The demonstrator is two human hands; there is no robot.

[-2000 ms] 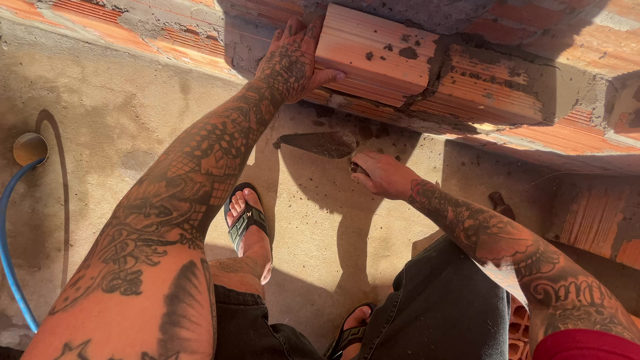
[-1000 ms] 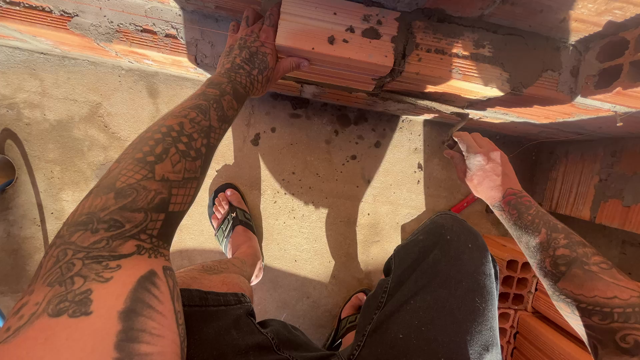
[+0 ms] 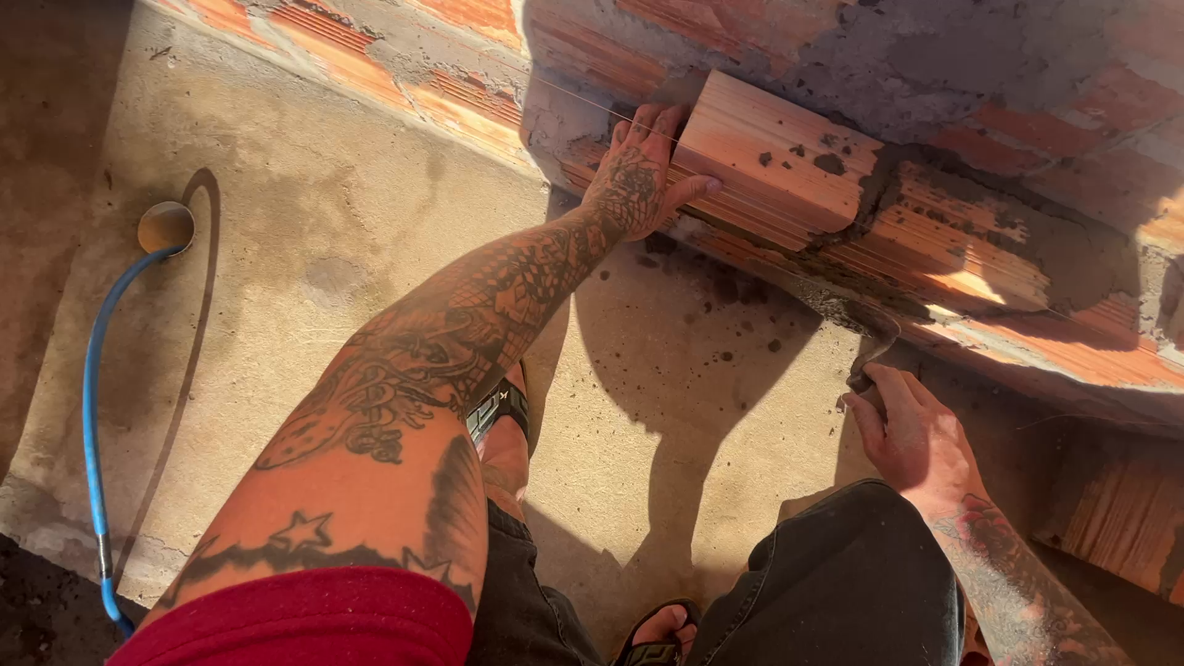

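Note:
My left hand rests against the left end of a hollow clay block on the low wall, its thumb along the front face and its fingers behind the end. My right hand is closed around the handle of a mason's trowel, whose blade reaches toward the mortar at the foot of the blocks and is hard to make out. A second clay block, smeared with mortar, lies to the right, with a dark mortar joint between the two.
A taut string line runs along the wall. On the left, a blue hose enters a round pipe opening in the concrete floor. More clay blocks are at the lower right. Mortar spots dot the floor.
The trowel blade, plainly visible two seconds ago over the floor, is now by the base of the blocks. My left hand remains at the block's end. The view has shifted and tilted.

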